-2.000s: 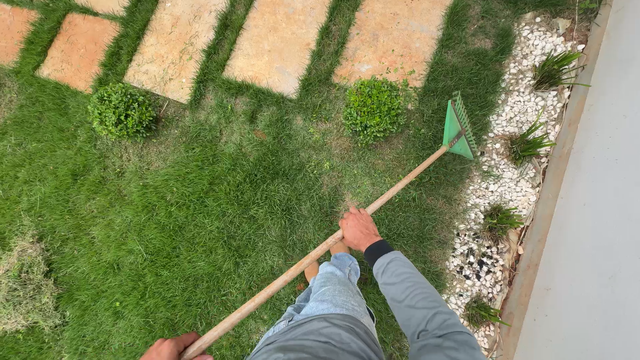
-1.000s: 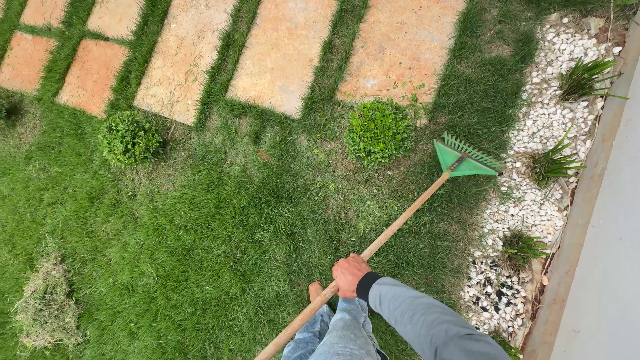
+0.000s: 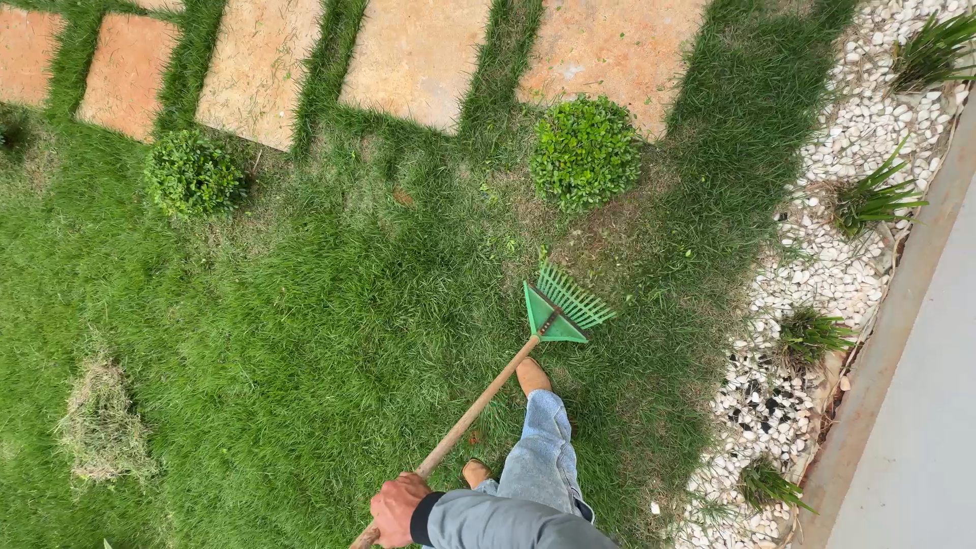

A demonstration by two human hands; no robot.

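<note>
My right hand (image 3: 398, 509), at the bottom centre below a dark cuff and grey sleeve, is closed around the wooden handle of a leaf rake (image 3: 480, 402). The handle slants up and right to the green rake head (image 3: 555, 320), whose tines (image 3: 576, 296) point up and right over the grass, just below a round clipped shrub (image 3: 585, 154). Loose green leaf clippings are scattered around the tines and the shrub. My left hand is out of view, as is the lower end of the handle.
Stone paving slabs (image 3: 415, 61) cross the top. Another round shrub (image 3: 194, 174) grows at upper left, and a pile of dry grass clippings (image 3: 107, 423) lies at lower left. White pebbles (image 3: 820, 267) with tufted plants (image 3: 877, 200) border a wall at right. My booted foot (image 3: 532, 376) is beside the rake head.
The rake head has come back from beside the pebble strip toward my feet. My right hand has moved down and left with the handle. My left hand, visible two seconds ago, has left the view.
</note>
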